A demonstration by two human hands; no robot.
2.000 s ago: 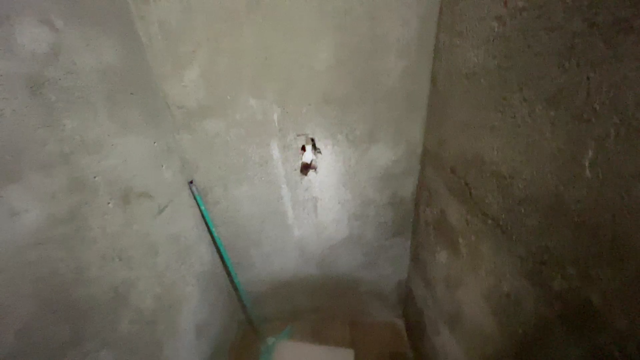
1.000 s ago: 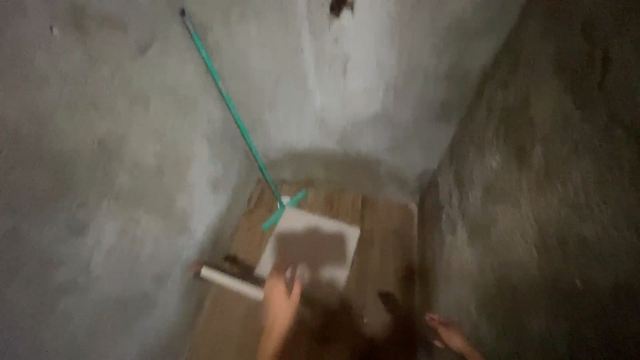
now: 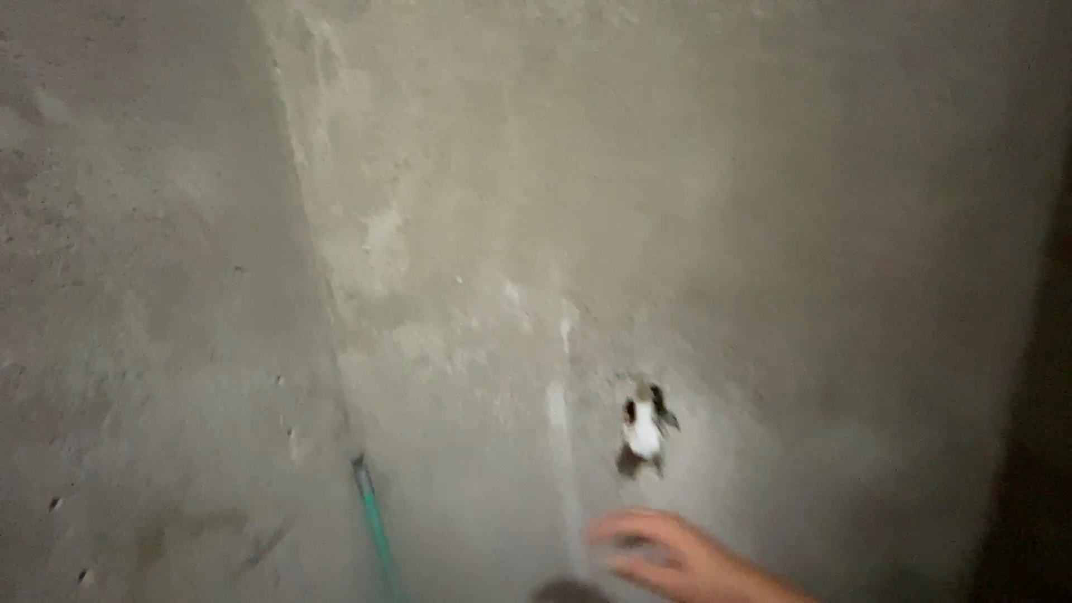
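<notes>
My right hand [image 3: 670,548] reaches in from the lower right, blurred, its fingers curved and apart, and no held thing can be made out. Just above it is a ragged hole [image 3: 643,431] in the plastered wall [image 3: 519,201], with a bright white patch in its middle and dark edges. Whether the hand touches the wall cannot be told. My left hand is out of view. At the lower left, the upper end of a green pole [image 3: 375,523] leans near the wall corner; its lower part lies below the frame.
Another rough grey wall [image 3: 151,293] meets the first at a corner on the left. A dark wall [image 3: 1034,469] runs down the right edge. A dark rounded shadow [image 3: 571,591] shows at the bottom, left of my hand.
The view has swung up from the floor, where both hands showed a second ago. My left hand has left the view, and my right hand now shows just below the wall hole.
</notes>
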